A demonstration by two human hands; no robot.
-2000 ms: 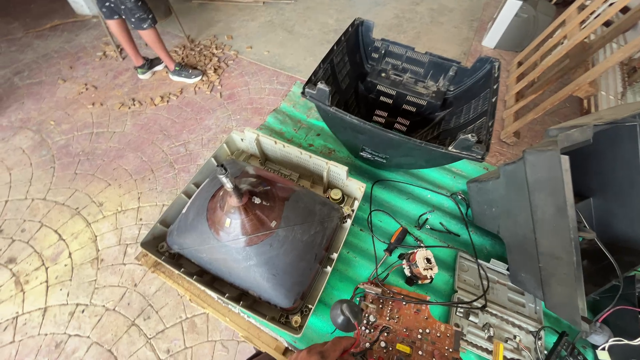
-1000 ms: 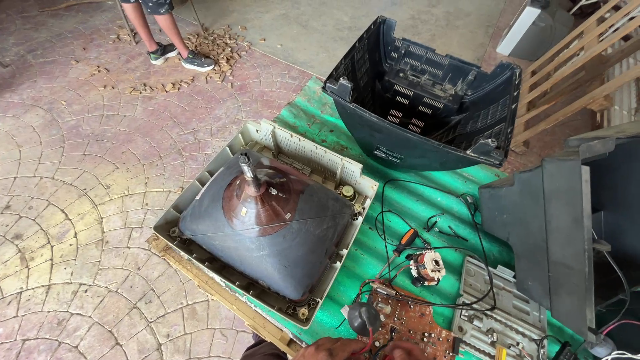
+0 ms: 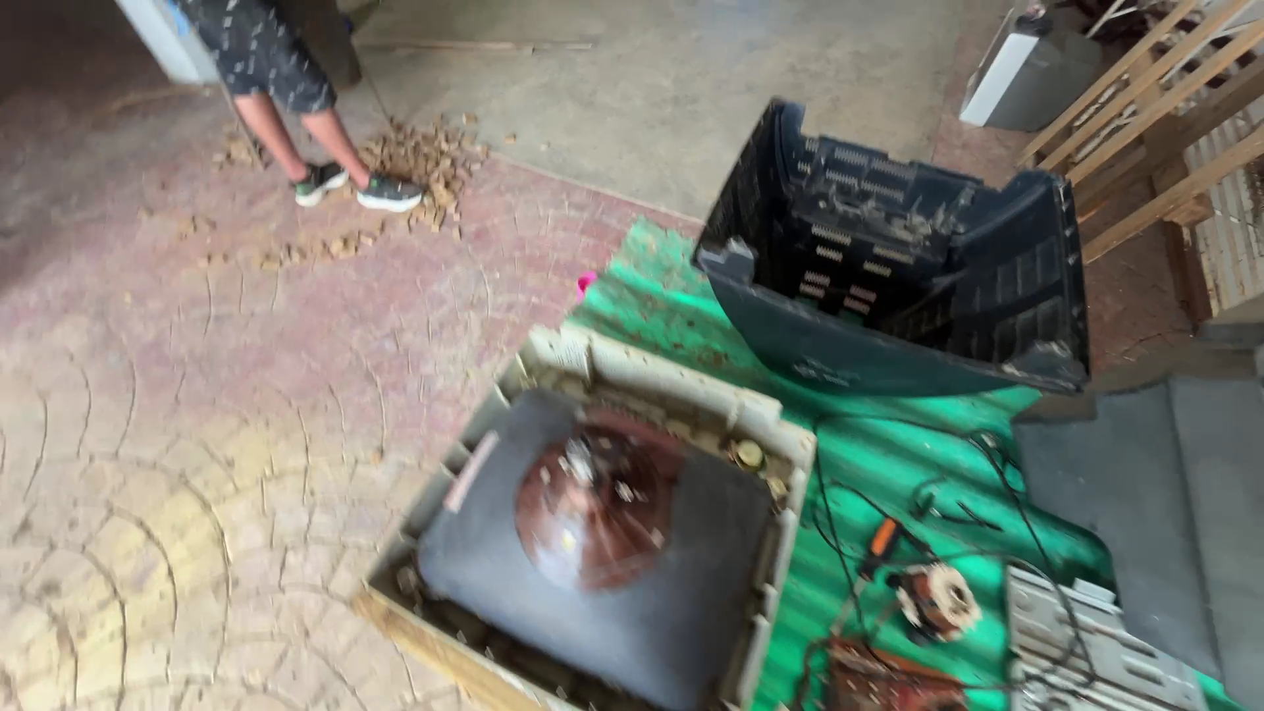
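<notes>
Neither of my hands is in the head view. At the lower middle a cathode ray tube (image 3: 691,563) lies face down, neck up, in a pale plastic television front frame (image 3: 790,533). To its right, on a green corrugated sheet (image 3: 671,286), are a deflection yoke coil (image 3: 938,600), an orange-handled tool (image 3: 884,538) and black cables. A brown circuit board (image 3: 879,681) is cut off by the bottom edge. A grey slotted metal or plastic panel (image 3: 1096,642) lies beside it.
A black plastic television back shell (image 3: 889,346) stands open side up behind the tube. Dark grey casing (image 3: 1116,494) is at the right, wooden slats (image 3: 1136,89) beyond. A person (image 3: 296,109) stands at the upper left by scattered small brown pieces (image 3: 434,163).
A second ago hands showed at the bottom edge by the circuit board; now they are out of view. The view has shifted, with the tube and board lower in it.
</notes>
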